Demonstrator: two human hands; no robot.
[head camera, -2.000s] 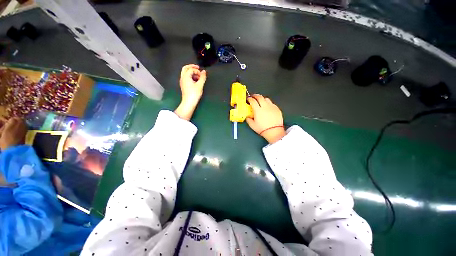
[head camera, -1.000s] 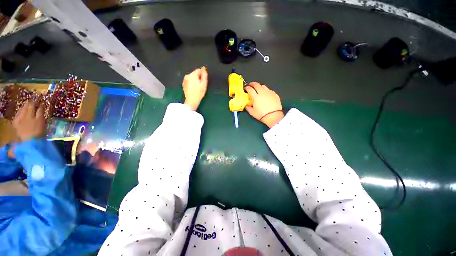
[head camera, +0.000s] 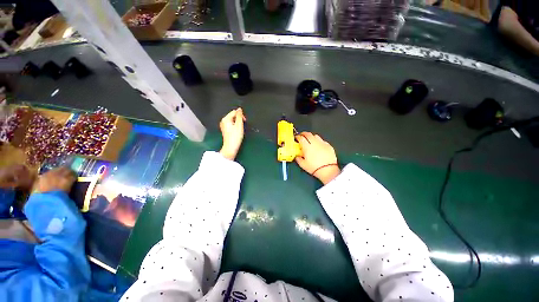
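My right hand (head camera: 317, 154) is closed around the yellow hot glue gun (head camera: 287, 141), its dark nozzle pointing away from me over the belt's near edge. A pale glue stick (head camera: 285, 171) sticks out of its rear. My left hand (head camera: 232, 131) is at the belt's near edge, fingertips together; whether it pinches something tiny I cannot tell. Beyond the gun a black housing (head camera: 307, 97) stands on the belt, with a round circuit board (head camera: 328, 99) beside it and a pale wire ending in a white connector (head camera: 351, 112).
More black housings (head camera: 408, 97) and another board (head camera: 440, 110) are on the belt (head camera: 272, 71). A perforated metal post (head camera: 139, 76) stands at left. A black cord (head camera: 442, 200) curves at right. At far left are a co-worker's blue sleeve (head camera: 56, 227) and cardboard trays (head camera: 112, 138) of small parts.
The housings and boards have shifted right relative to my hands. The view now shows more beyond the belt. My left fingers have closed together from a curled pose; my right hand still holds the gun.
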